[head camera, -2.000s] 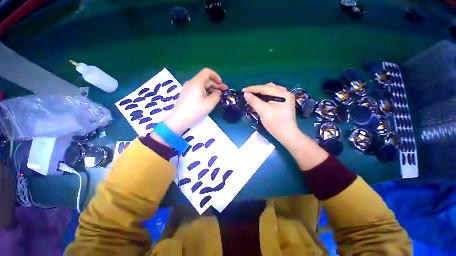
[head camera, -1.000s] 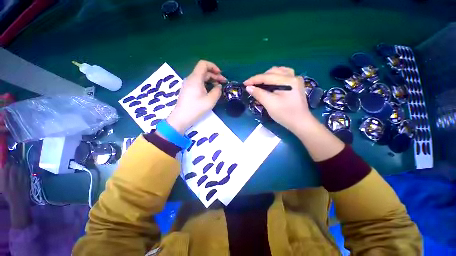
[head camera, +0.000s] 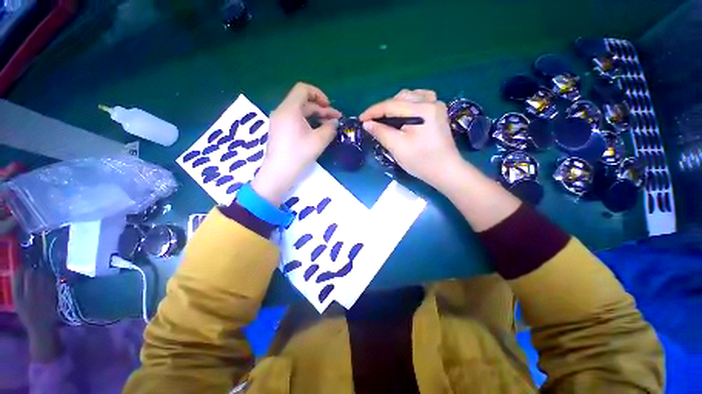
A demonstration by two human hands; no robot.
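A round unit (head camera: pixel 350 135) with a shiny rim and gold parts lies between my hands, its dark disc (head camera: pixel 348 156) below it. My left hand (head camera: pixel 296 135) pinches the unit's upper left edge with thumb and fingertips. My right hand (head camera: pixel 416 138) holds dark tweezers (head camera: pixel 402 121) like a pen, fingertips at the unit's upper right edge. The tweezer tips are too small to make out. A white sheet (head camera: pixel 302 268) with scattered black half-moon pieces lies partly under my left forearm. Another unit (head camera: pixel 383 156) is partly hidden by my right hand.
Several round units (head camera: pixel 514 168) with dark discs stand at the right, beside a strip of half-moons (head camera: pixel 660 212). A blank white strip (head camera: pixel 396 208) lies near my right wrist. At the left are a dropper bottle (head camera: pixel 144 125), a plastic bag (head camera: pixel 92 185) and a white box with cable (head camera: pixel 94 245).
The camera view has shifted slightly. My right fingertips are a little closer to my left ones. Both hands stay at the same unit, with the tweezers still in my right hand.
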